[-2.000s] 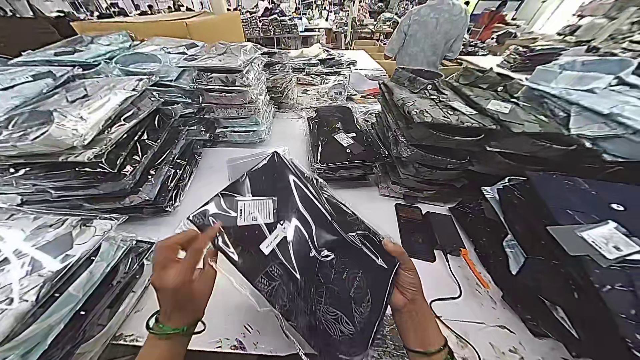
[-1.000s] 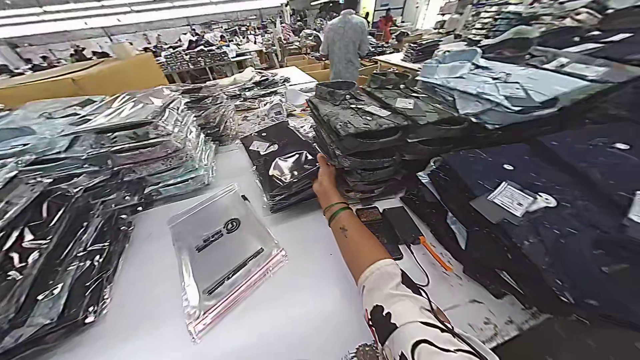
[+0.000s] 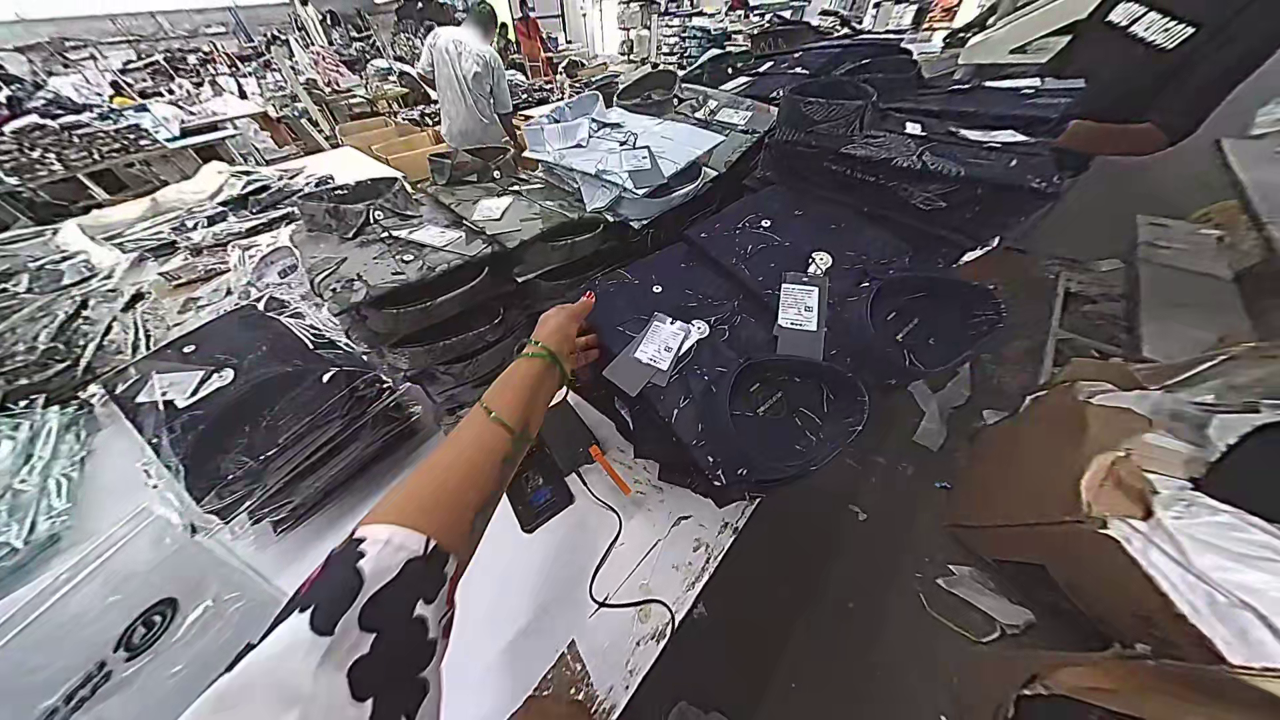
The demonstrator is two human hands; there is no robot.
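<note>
My left hand [image 3: 568,335], with green bangles at the wrist, reaches across and touches the left edge of a stack of folded navy shirts [image 3: 640,285]; whether its fingers grip a shirt is unclear. Paper tags [image 3: 660,342] and round collars [image 3: 795,415] show on the navy shirts. Under the forearm lie a dark phone [image 3: 538,490] and a black device [image 3: 568,435] with an orange tab and a cable. Farther left is a small pile of plastic-wrapped dark shirts [image 3: 270,400]. A skin-toned sliver at the bottom edge may be part of my right arm.
Printed clear plastic bags [image 3: 110,610] lie lower left. Dark patterned shirts [image 3: 430,215] and light-blue shirts [image 3: 620,150] are stacked behind. An open cardboard box [image 3: 1030,460] is at right. A co-worker's dark sleeve [image 3: 1150,80] is upper right; another person [image 3: 467,80] stands farther back.
The view has swung right. Two seconds ago both hands held a wrapped dark shirt; one second ago a hand was at the small wrapped pile. Now a hand touches the navy stack.
</note>
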